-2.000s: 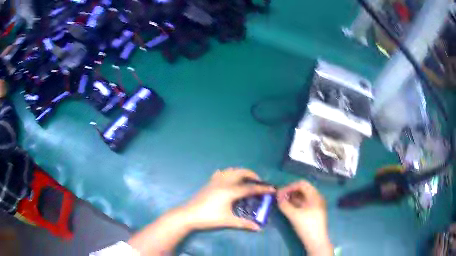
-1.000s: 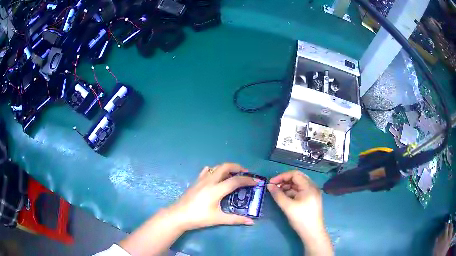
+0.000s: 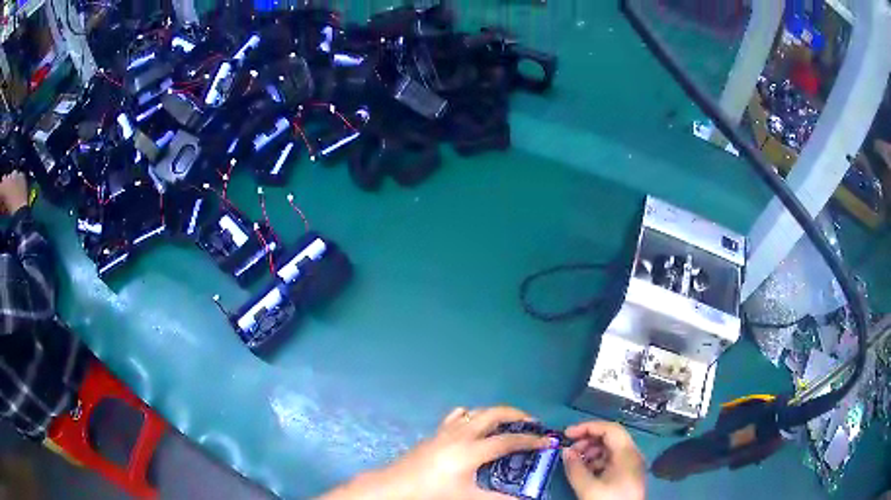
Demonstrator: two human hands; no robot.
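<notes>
My left hand [image 3: 445,459] holds a black speaker housing [image 3: 510,473] near the bottom edge of the view, its open side with a blue-white battery cell facing up. My right hand [image 3: 608,463] is at the housing's upper right corner, with thumb and fingers pinched together at the edge. What they pinch is too small to tell. The electric screwdriver [image 3: 725,441] lies on the mat to the right of my right hand. The silver-white screw feeder [image 3: 674,322] stands beyond it, with a looped black cord at its left.
A heap of black speaker units [image 3: 176,156] with red wires covers the far left of the green mat [image 3: 440,254]. Two units lie at its near edge. A red stool [image 3: 107,430] and a person's checked sleeve [image 3: 29,332] are at left. Circuit boards [image 3: 830,391] lie at right behind a cable.
The view has tilted up, so the hands, feeder and screwdriver appear lower. The right hand has stayed by the housing's upper corner, its fingers now closer against it.
</notes>
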